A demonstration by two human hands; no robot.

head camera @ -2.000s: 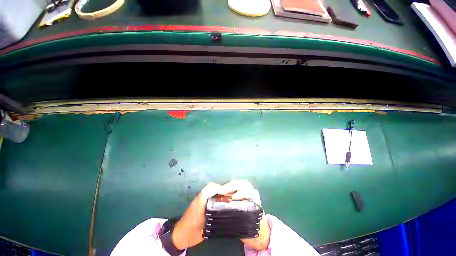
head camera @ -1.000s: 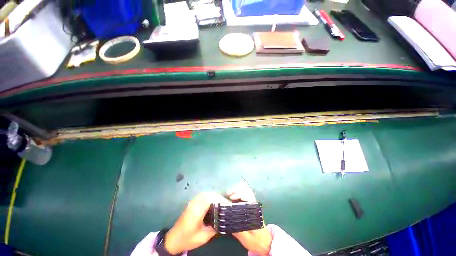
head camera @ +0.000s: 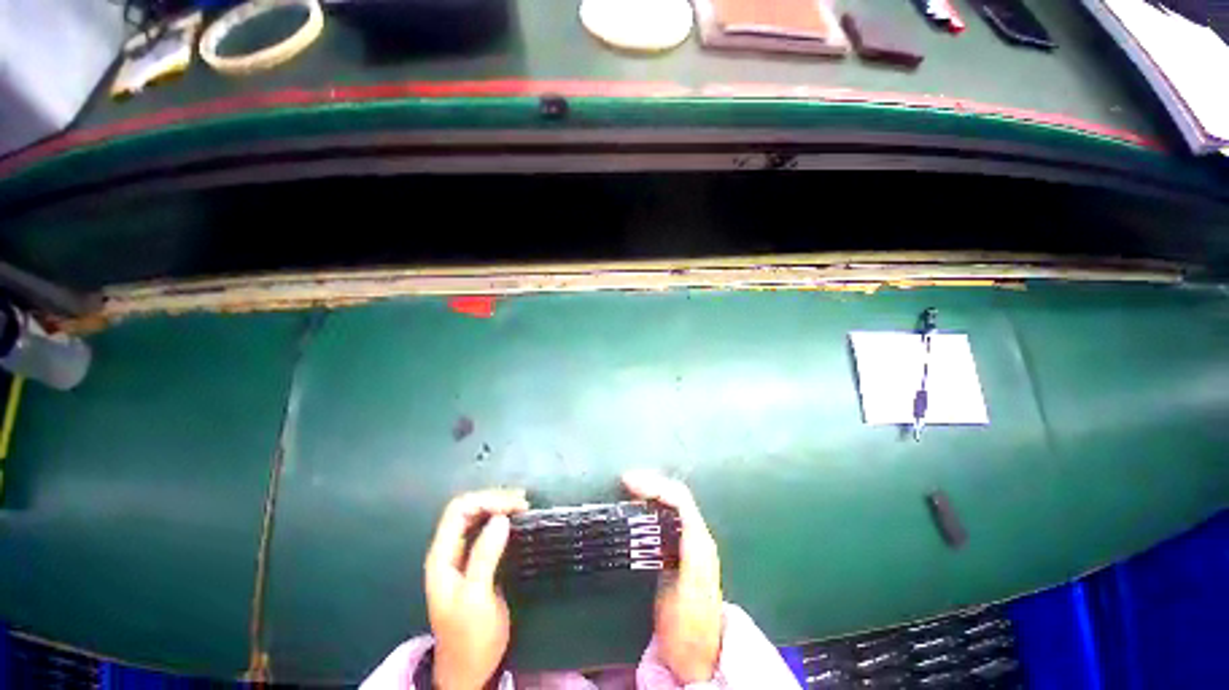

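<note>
A stack of several phone-sized housings [head camera: 582, 539] is held level above the green mat near the bench's front edge, long black ribbed edges facing me. My left hand [head camera: 469, 580] grips its left end, thumb and fingers around the corner. My right hand [head camera: 685, 573] grips its right end, where a column of small white marks shows on the edges. Both hands are bare, with pale pink sleeves. The faces of the housings are not clearly visible.
Note paper [head camera: 954, 380] with a pen [head camera: 922, 378] lies right; a small dark block [head camera: 946, 519] is nearer. Black debris [head camera: 464, 427] lies mid-bench. A bottle [head camera: 47, 353] stands far left. Blue crates with dark housings [head camera: 930, 654] are below right. A raised shelf holds a tape roll [head camera: 262, 34].
The stack has turned from upright ends to its long side facing me. My hands have moved apart to its two ends. The view has tilted down again, so less of the shelf shows.
</note>
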